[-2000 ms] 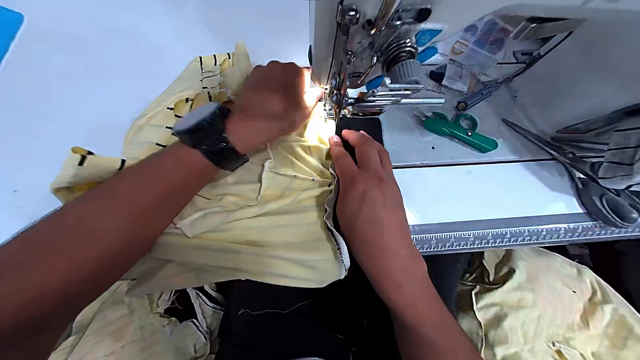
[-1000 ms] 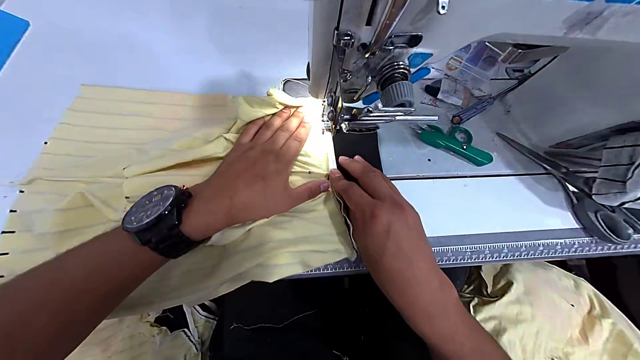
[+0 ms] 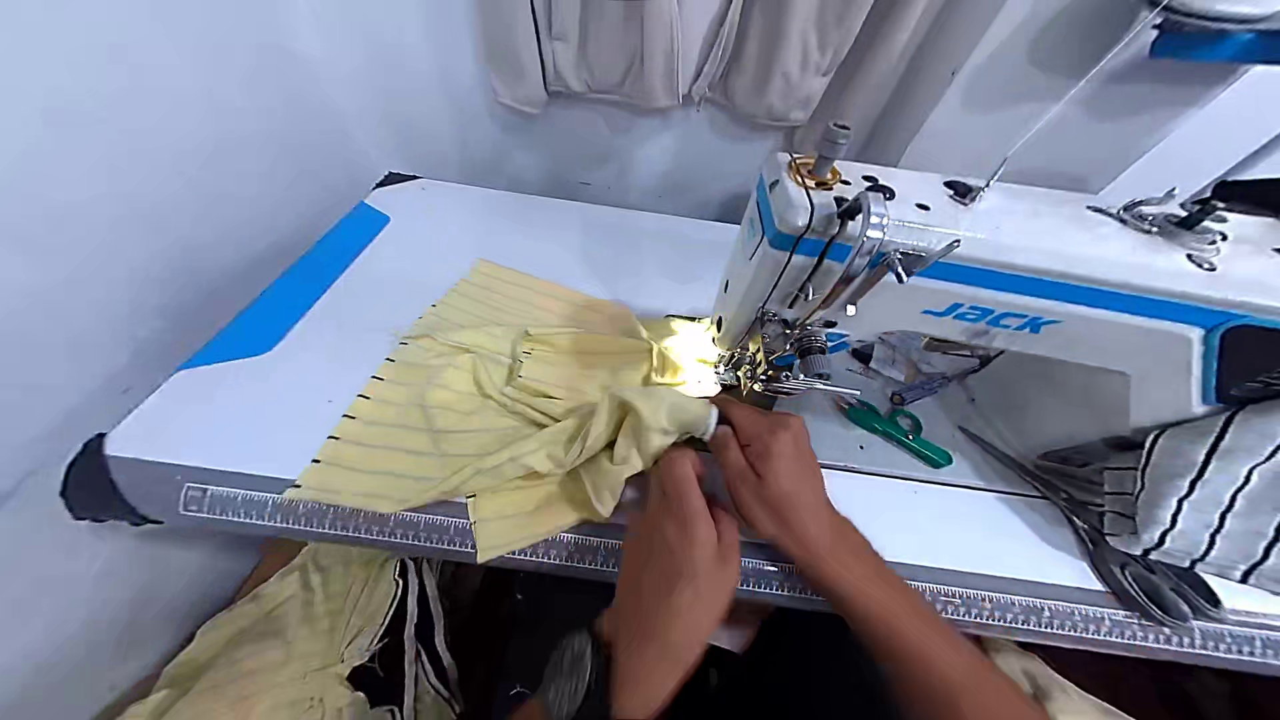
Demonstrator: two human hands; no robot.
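Observation:
A pale yellow striped fabric piece (image 3: pixel 450 430) lies bunched on the table, its right end under the lit needle area of a Jack sewing machine (image 3: pixel 1000 270). My right hand (image 3: pixel 770 465) grips the fabric's edge just in front of the presser foot, fingertips partly hidden. Close beside it, nearer the table's front edge, my left hand (image 3: pixel 680 540) is curled at the same edge; the fold hides its fingertips. A dark wristwatch (image 3: pixel 570 675) is on my left wrist.
Green thread snips (image 3: pixel 900 432) and a screwdriver (image 3: pixel 925 388) lie under the machine arm. Large black scissors (image 3: pixel 1120 570) and striped grey fabric (image 3: pixel 1210 490) are at right. A ruler tape (image 3: pixel 400 525) runs along the front edge. More yellow fabric (image 3: pixel 290 630) hangs below.
My left hand has come off the top of the fabric and moved toward the front edge, beside my right hand. The fabric is more bunched near the machine. The view has pulled back and up.

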